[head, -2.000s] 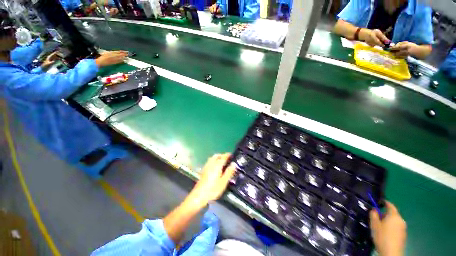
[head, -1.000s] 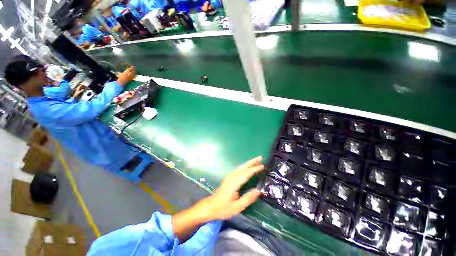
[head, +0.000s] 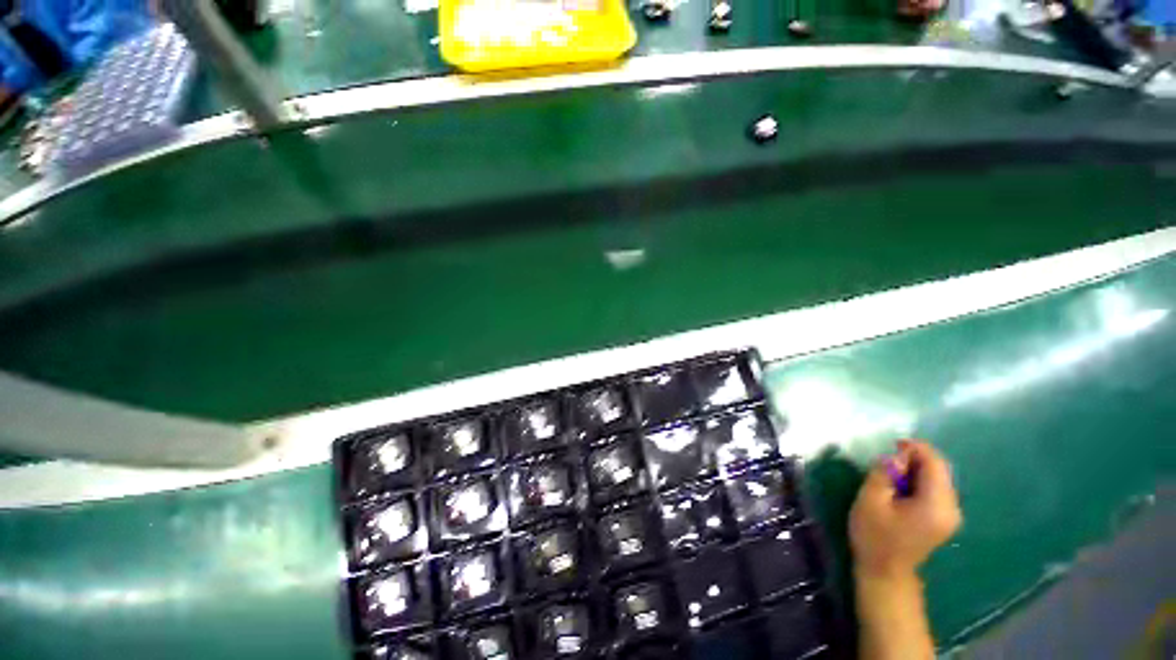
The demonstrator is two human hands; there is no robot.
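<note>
A glossy black blister tray (head: 509, 445) lies on the green bench against the white rail, its bottom edge cut off by the picture. The left and middle columns of pockets hold square units; the right-hand pockets look flat and shiny. My right hand (head: 905, 509) is just right of the tray, fingers curled around a small blue-purple thing (head: 899, 472), likely the blue stick, mostly hidden in the fist. My left hand is out of the picture.
Beyond the white rail (head: 877, 313) runs the green conveyor belt with a small black module (head: 765, 128) and a pale scrap (head: 624, 258). A grey post (head: 129, 426) stands left. A yellow tray (head: 535, 39) and a clear pocketed tray (head: 129, 97) lie across the belt.
The view has swung right, so the tray appears further left. My left hand has left the picture and my right hand has come back into view, off the tray's edge.
</note>
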